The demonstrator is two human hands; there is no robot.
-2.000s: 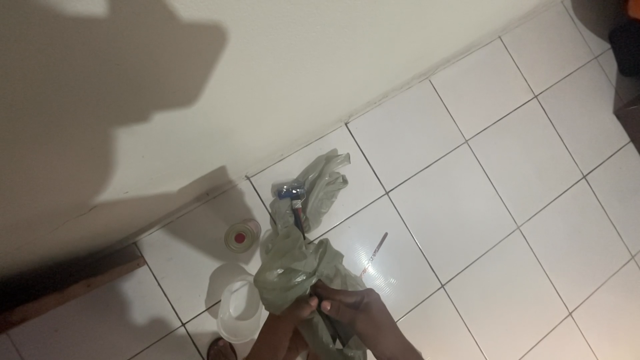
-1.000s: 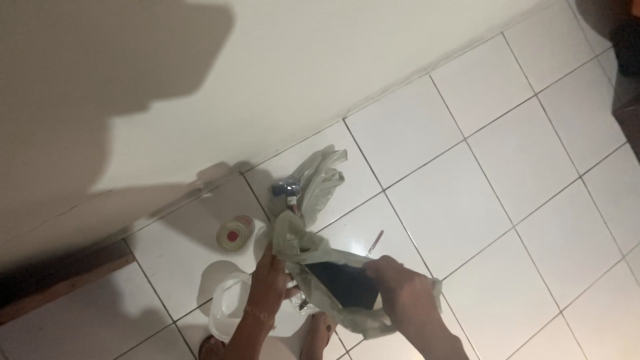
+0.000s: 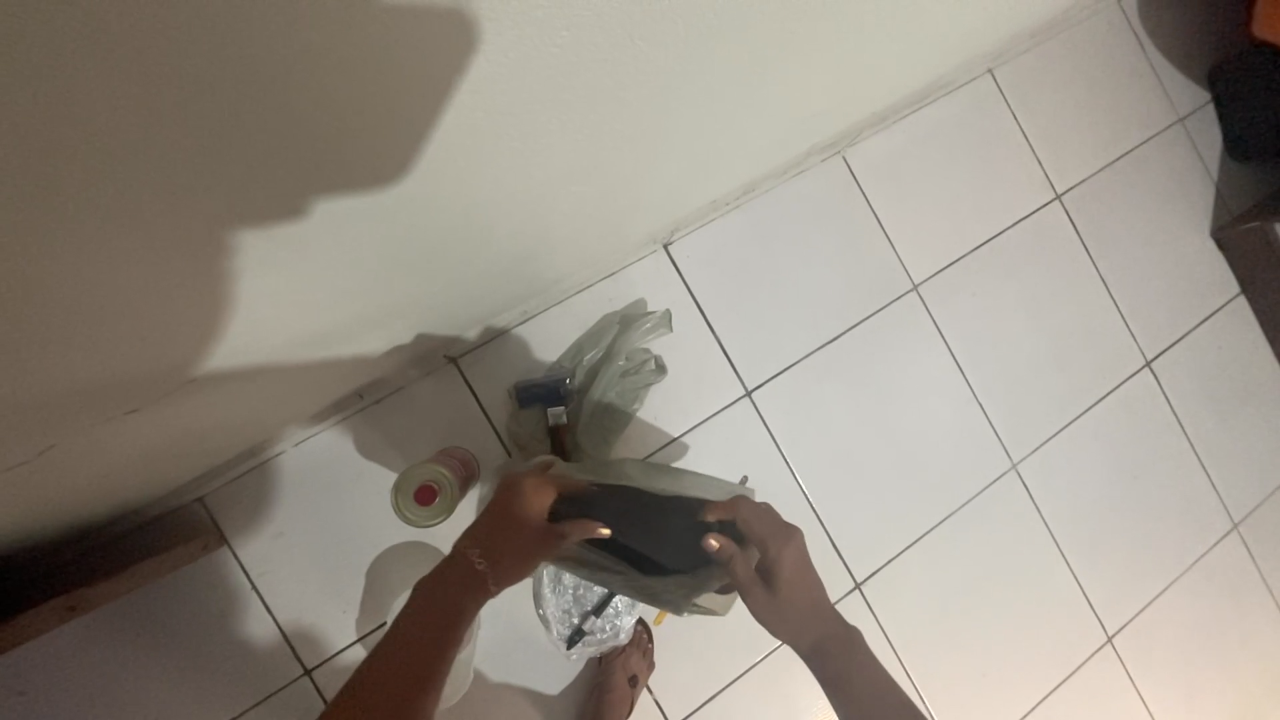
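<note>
My left hand (image 3: 530, 525) grips the left side of a grey-green plastic bag, its thumb over a flat black object (image 3: 640, 520) in the bag's mouth. On the right side, my right hand (image 3: 765, 560) pinches the bag and the black object's edge. What the black object is, I cannot tell. Behind them a second crumpled plastic bag (image 3: 615, 380) lies on the floor, with a dark blue item (image 3: 543, 391) and what looks like a brush (image 3: 557, 425) at its left. Below my hands lies a clear plastic bag (image 3: 570, 600) with a black, pen-like item (image 3: 590, 620) on it.
A metal can with a red cap (image 3: 430, 492) stands left of my left hand. A white plastic container (image 3: 460, 650) is partly hidden behind my left forearm. A bare foot (image 3: 627, 672) is at the bottom. The wall edges the tiles, and a dark wooden piece (image 3: 110, 580) lies at the left.
Two seconds ago both hands were close together on the bunched bag; now they are apart at its sides, the bag's mouth is spread and the black object shows. The clear plastic bag has come into sight.
</note>
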